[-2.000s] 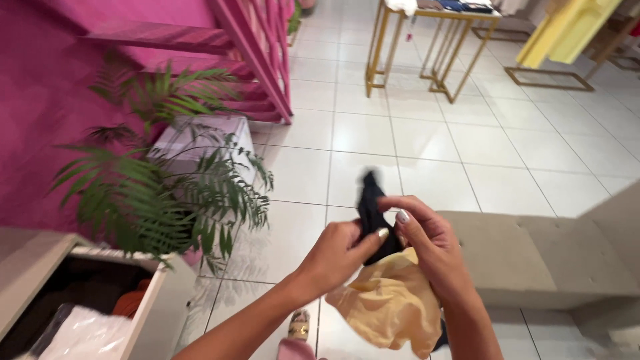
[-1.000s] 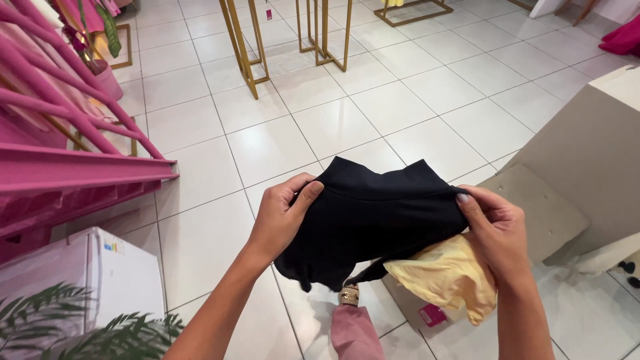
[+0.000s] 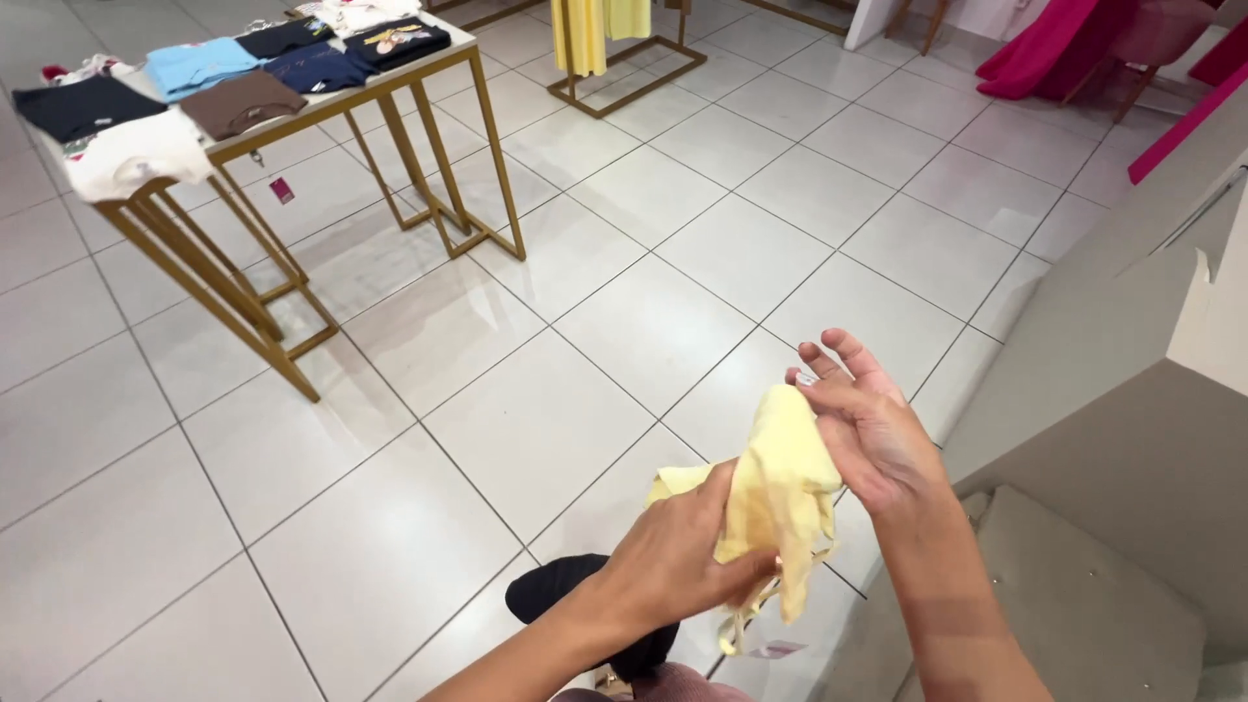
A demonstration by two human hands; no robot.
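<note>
A pale yellow cloth garment with thin straps hangs bunched in my left hand, its thumb across the front of the fabric. My right hand is beside the garment's upper right edge, palm turned partly up and fingers spread; whether its thumb pinches the fabric cannot be told. Black cloth shows below and behind my left wrist, partly hidden by my forearm. Under the yellow garment hangs a small blurred tag.
Folded shirts lie on a gold-legged table at the upper left. A gold rack base stands beyond, under yellow clothes. A tufted beige bench and a grey counter are at the right. White tiles cover the floor.
A second ago both my hands held the black garment spread out; now the yellow one is raised in my left hand and the black cloth is lower. The view has swung.
</note>
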